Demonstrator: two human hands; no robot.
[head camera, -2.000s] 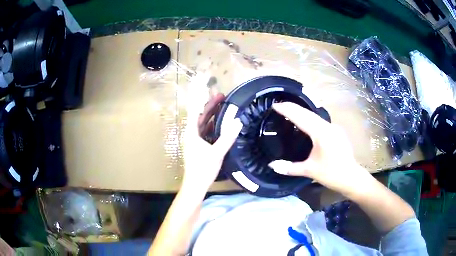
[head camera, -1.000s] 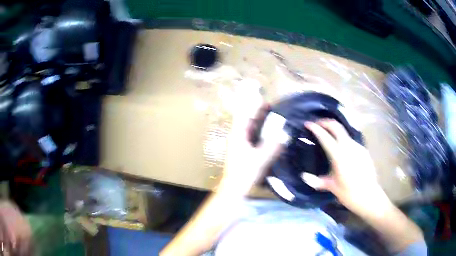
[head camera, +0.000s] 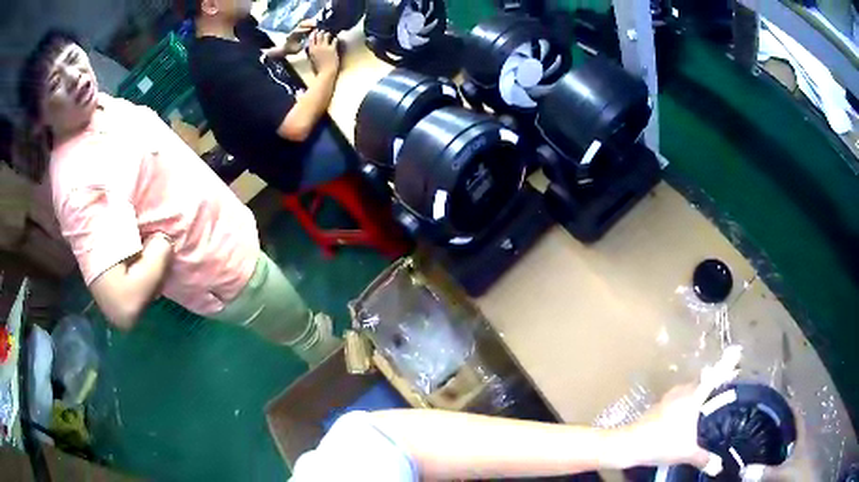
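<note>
The black round appliance unit (head camera: 746, 428) lies at the lower right, with dark radial vanes and white blocks on its rim. My left hand (head camera: 680, 424) is at its left side, thumb on the front and fingers along the rim, gripping it. My right hand (head camera: 780, 468) is small, blurred and cut off by the bottom edge, at the unit's lower right; its grip is unclear. The unit's centre is partly hidden. A glossy black disc (head camera: 713, 281) lies apart on the cardboard bench cover (head camera: 584, 325).
Several black drum units (head camera: 459, 174) stand on the bench's far left part. Open cartons (head camera: 414, 329), one with clear plastic, are below its edge. A person in pink (head camera: 155, 202) stands left; another in black (head camera: 250, 99) sits by a red stool (head camera: 344, 218). Green conveyor (head camera: 744, 179) runs beyond the bench.
The view has swung left, bringing the two people and the standing units into full view. The held unit now shows at the lower right; my right hand is mostly out of the picture.
</note>
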